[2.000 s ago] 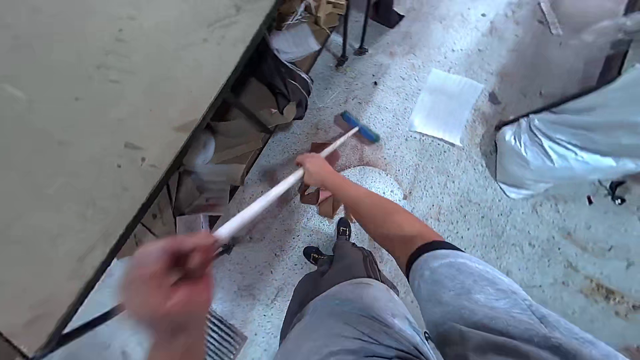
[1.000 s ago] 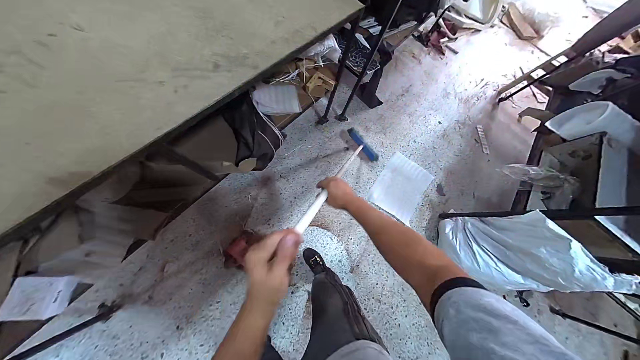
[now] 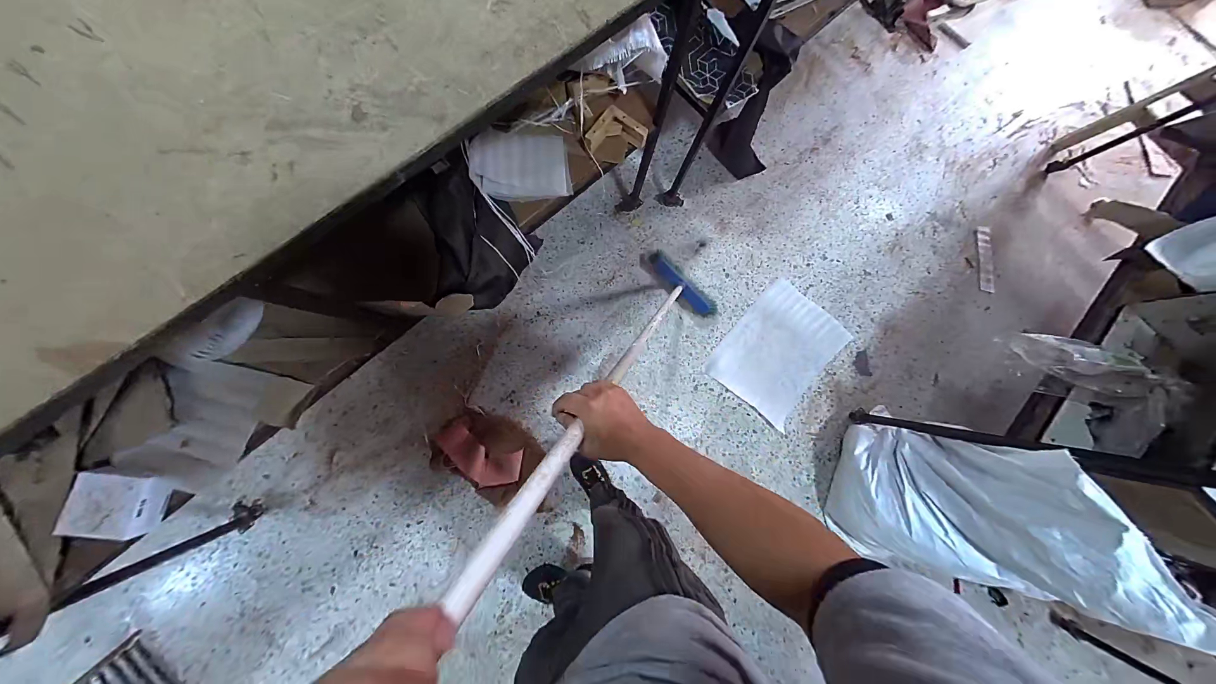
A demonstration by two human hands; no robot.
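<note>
Both my hands grip the pale handle of a push broom (image 3: 532, 489), which slants across the view. My left hand (image 3: 404, 646) is closed round the near end, at the bottom edge. Farther along the shaft, my right hand (image 3: 605, 420) is wrapped round it. The blue broom head (image 3: 684, 283) rests on the speckled floor. To its right lies a white foam sheet (image 3: 779, 353). A pile of brown dust with reddish scraps (image 3: 483, 453) lies left of the handle, near my feet.
A large worktable (image 3: 237, 142) fills the upper left, with cardboard and a black bag (image 3: 475, 228) on the shelf beneath. Thin black metal legs (image 3: 665, 114) stand beyond. Silvery plastic sheeting (image 3: 1007, 518) hangs at the right. A metal bar (image 3: 161, 560) crosses the floor at lower left.
My left hand has moved down and left with the near end of the handle since one second ago. The reddish scraps and dust pile show more fully. The view has shifted.
</note>
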